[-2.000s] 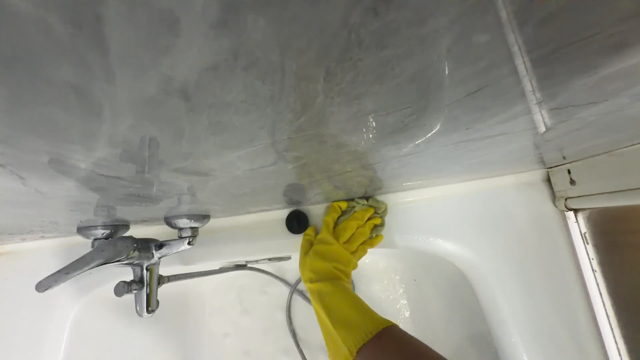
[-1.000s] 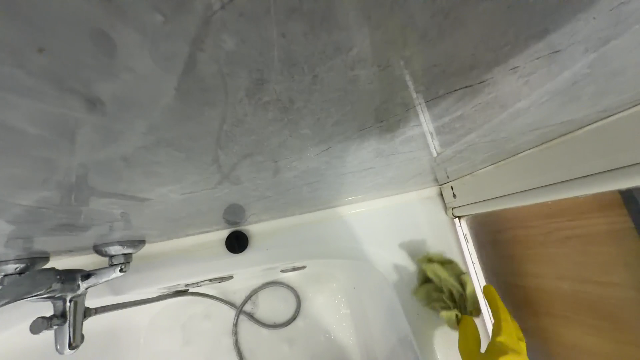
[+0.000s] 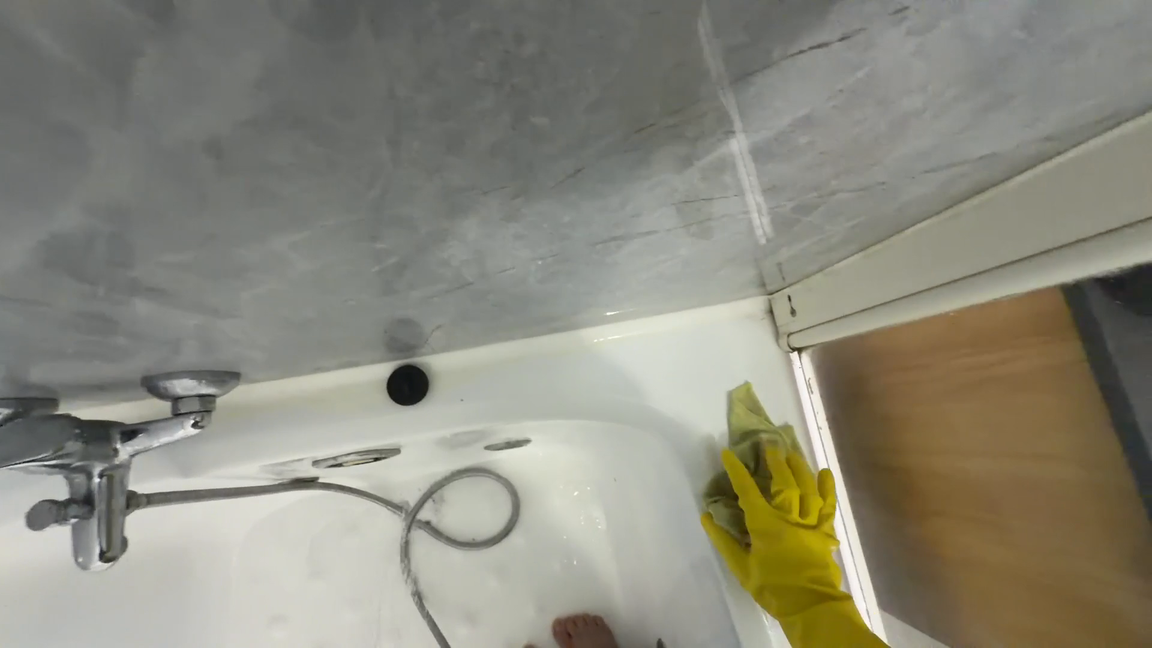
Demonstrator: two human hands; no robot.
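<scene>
My right hand (image 3: 783,531), in a yellow rubber glove, presses a crumpled green cloth (image 3: 751,423) onto the white rim of the bathtub (image 3: 666,369), at the right corner beside the screen frame. Its fingers are spread over the cloth, and part of the cloth sticks out beyond the fingertips. My left hand is out of view.
At the left a chrome mixer tap (image 3: 99,477) is fixed to the grey marbled wall (image 3: 450,180). Its metal shower hose (image 3: 468,544) loops inside the tub. A round black plug (image 3: 408,385) lies on the rim. A bare foot (image 3: 583,632) shows at the bottom edge. A framed panel (image 3: 981,468) stands at the right.
My right hand and the cloth have moved right, from the rim beside the black plug to the tub's right corner. The view has shifted right.
</scene>
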